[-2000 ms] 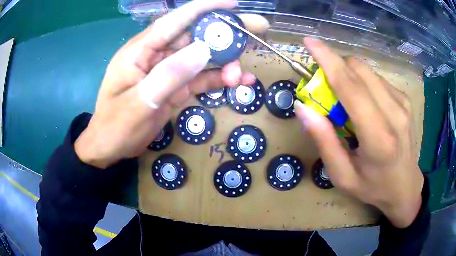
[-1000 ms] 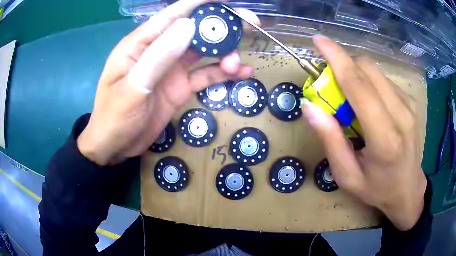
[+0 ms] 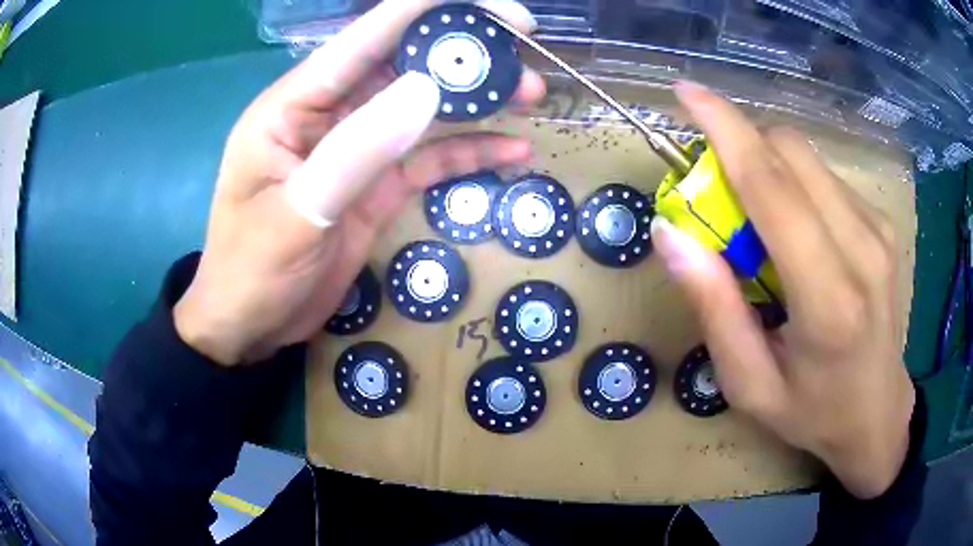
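Note:
My left hand [image 3: 309,192] holds up a black disc [image 3: 459,62] with a silver hub and a ring of white dots. A white covering is on the thumb. My right hand [image 3: 790,267] holds a tool by its yellow handle [image 3: 704,203] with a blue band. The tool's thin metal shaft [image 3: 581,80] points up and left, and its tip is at the top rim of the held disc. Whether the tip touches cannot be told. Several like discs lie below on a tan cardboard sheet [image 3: 427,427], one of them [image 3: 537,320] beside a handwritten "15".
Clear plastic trays [image 3: 747,64] lie along the far edge of the cardboard. Small dark specks are scattered near them. A green mat [image 3: 128,192] lies under all. A pale board [image 3: 16,192] is at the far left. Dark-handled pliers (?) [image 3: 950,315] lie at the far right.
The held disc has turned slightly and my left thumb has moved from its left side to its lower left face. The left fingers have shifted. My right hand and the tool moved slightly right.

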